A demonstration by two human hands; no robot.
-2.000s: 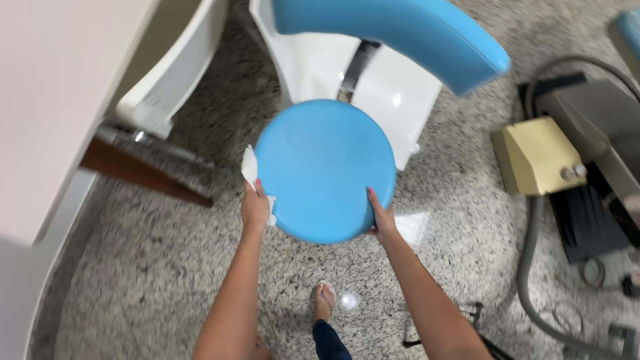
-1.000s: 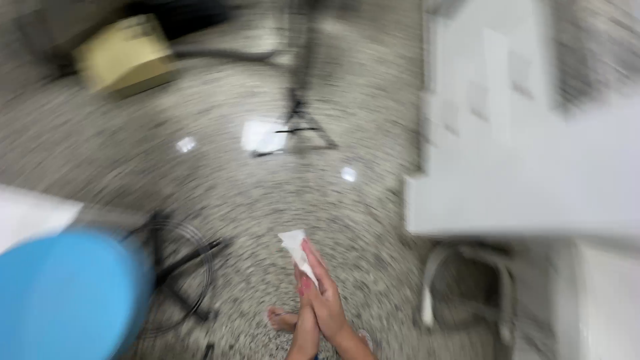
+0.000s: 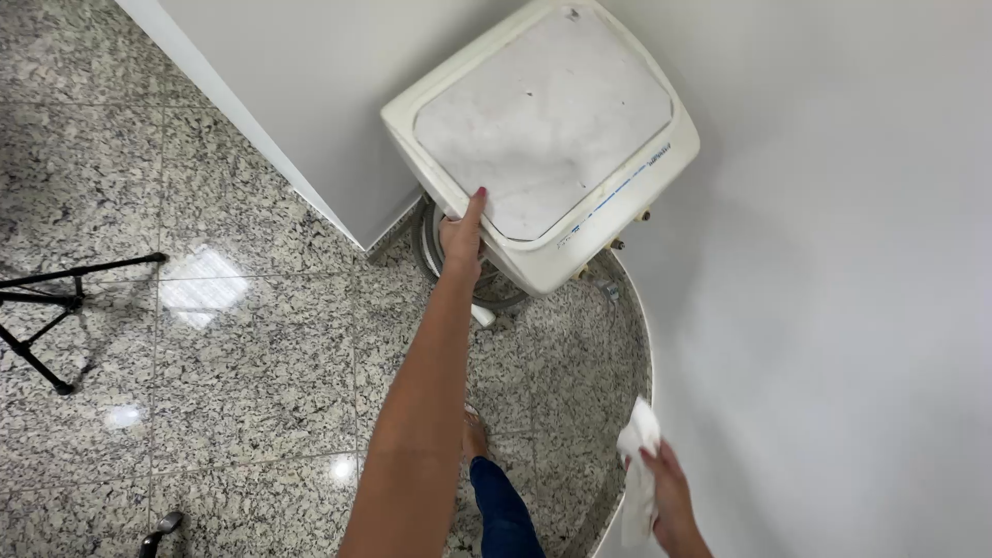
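Observation:
My left hand (image 3: 463, 236) grips the lower left edge of an off-white box-shaped appliance (image 3: 542, 116), its thumb on the rim of the grey top panel and its other fingers partly hidden beneath. The top is worn and marked, and its front band bears writing and a blue stripe. Small fittings (image 3: 617, 244) stick out from the side near the wall. Lower right, well apart from the appliance, my right hand (image 3: 666, 496) holds a crumpled white cloth or paper wipe (image 3: 641, 457).
A coiled grey hose (image 3: 425, 240) lies on the granite floor under the appliance. A curved white wall (image 3: 837, 310) bounds the right side, and a wall corner (image 3: 364, 246) stands at left. Black tripod legs (image 3: 74, 298) reach in from the left edge. My foot (image 3: 474, 434) is below.
The view has swung away from the blue round seat, which both hands held at first. My hands, together at the wipe one second ago, are now apart, the left on the appliance.

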